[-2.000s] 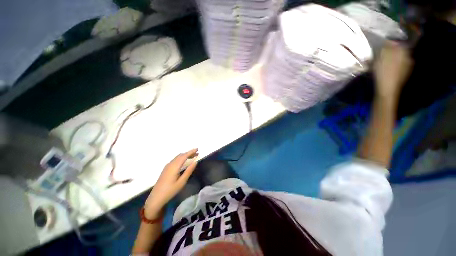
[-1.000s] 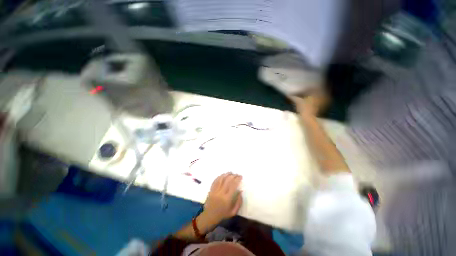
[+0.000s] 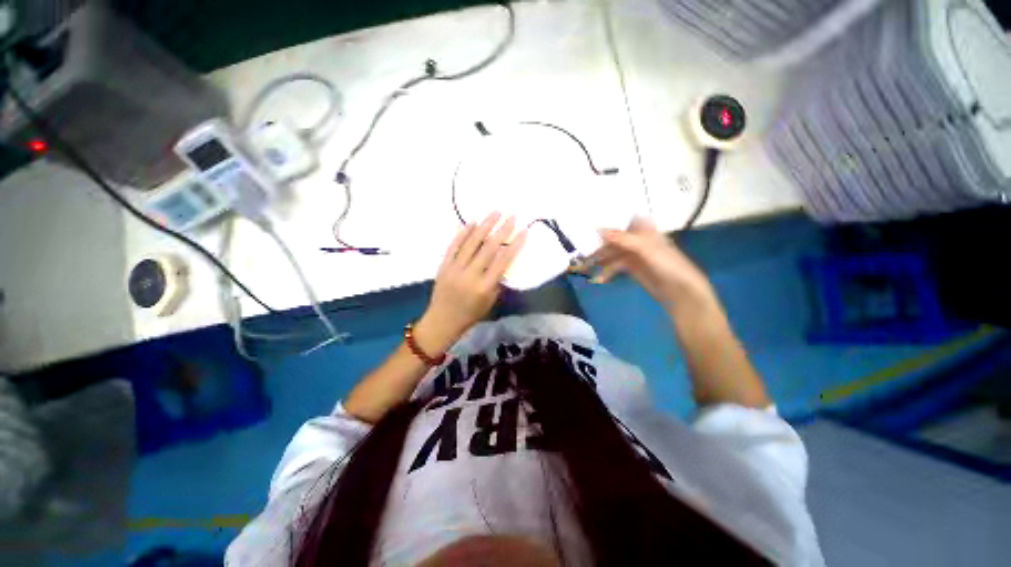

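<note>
A white panel (image 3: 538, 269) lies on the bench at its front edge, hard to tell from the white top. A thin dark ring lead (image 3: 569, 136) with small black pieces curves over it. A short dark pigtail lead (image 3: 558, 235) lies at the panel's near edge. My left hand (image 3: 477, 271) rests on the panel's near left part, fingers extended, holding nothing visible. My right hand (image 3: 643, 257) is at the near right edge, its fingertips closed around the end of the pigtail lead; the exact grip is small and partly hidden.
A loose wire lead (image 3: 386, 107) lies left of the panel. Further left are a power meter (image 3: 207, 150), a large grey box (image 3: 122, 100) with a red light, cables and a round roll (image 3: 154, 285). A corded black disc (image 3: 722, 116) and stacked panels (image 3: 887, 138) are right.
A panel now lies in front of me. My right hand has come from the far side of the bench to its near edge. My left hand now rests on it. The view has shifted.
</note>
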